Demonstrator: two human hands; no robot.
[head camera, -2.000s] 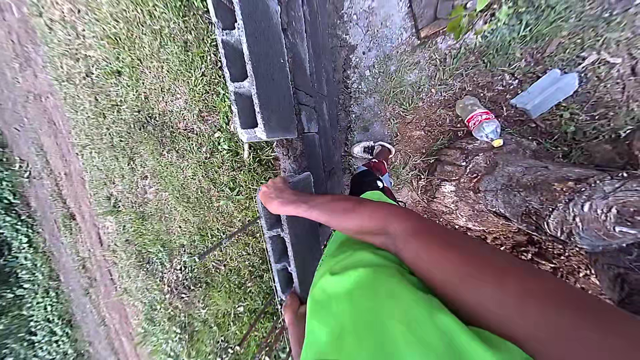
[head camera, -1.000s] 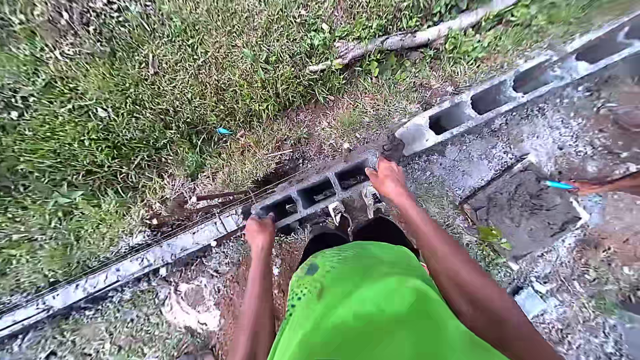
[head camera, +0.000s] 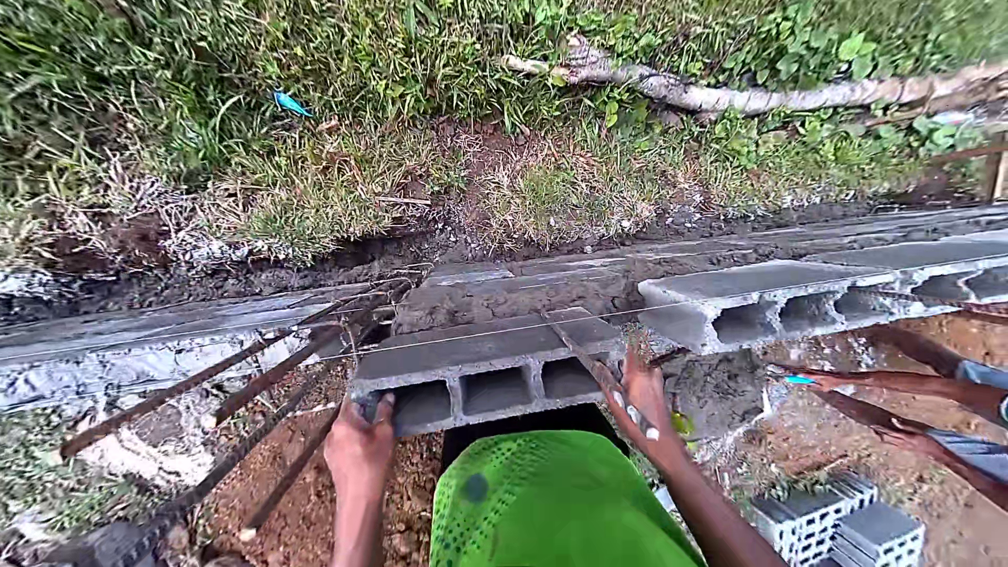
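Observation:
A grey hollow concrete block (head camera: 480, 342) lies in front of my body, its hollow cells facing me. My left hand (head camera: 362, 429) grips its left end, the thumb at the end cell. At its right end my right hand (head camera: 642, 394) has hold of the block; part of the grip is hidden. Wet mortar (head camera: 504, 303) covers the wall course just beyond the block. To the right, more hollow blocks (head camera: 772, 295) stand in a row along the wall. A thin string (head camera: 472, 339) runs across the block, and a rusty steel bar (head camera: 579, 350) crosses its right part.
Several rusty rebars (head camera: 236, 362) slant out at left. Mortar fills a shallow tray (head camera: 717, 394) at right. Another person's arms (head camera: 906, 386) reach in from the right edge, near stacked blocks (head camera: 835, 520). A pale branch (head camera: 709, 94) lies in the grass beyond the wall.
The view has turned strongly. Both hands have stayed on a block throughout. Another person's arms now show more fully at right.

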